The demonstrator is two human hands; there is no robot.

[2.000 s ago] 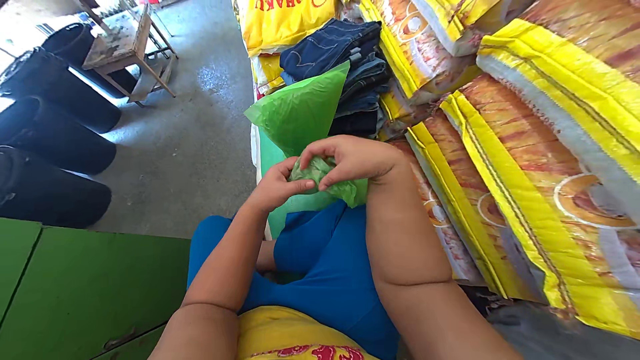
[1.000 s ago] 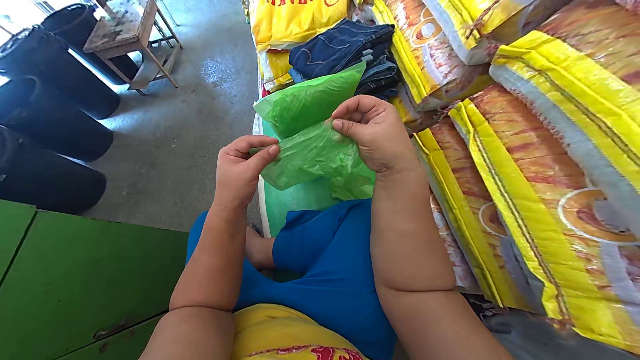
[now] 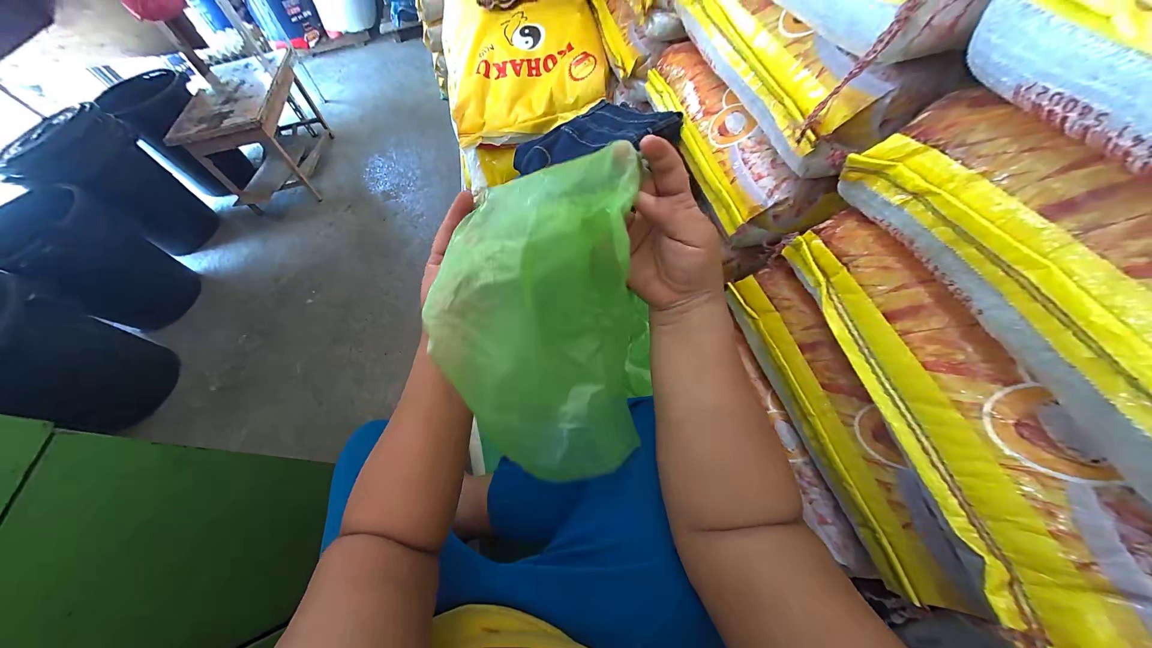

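A thin green plastic bag (image 3: 549, 324) is spread between my two hands above my lap. My left hand (image 3: 447, 236) grips its upper left edge, and the bag covers part of that hand. My right hand (image 3: 670, 229) pinches the upper right corner with the fingers pointing up. Just beyond the bag lie folded blue denim jeans (image 3: 594, 133), partly hidden by it. More green plastic (image 3: 638, 346) shows behind the bag by my right wrist.
Stacked printed sacks (image 3: 954, 360) rise close on my right. A yellow sack (image 3: 531, 72) lies beyond the jeans. Large dark barrels (image 3: 81, 261) and a wooden stool (image 3: 236, 112) stand at the left. A green panel (image 3: 162, 531) is at the lower left.
The green bag was bunched between my fingers two seconds ago, then stretched sideways. Now it is opened out wide and hangs down, with both hands raised higher.
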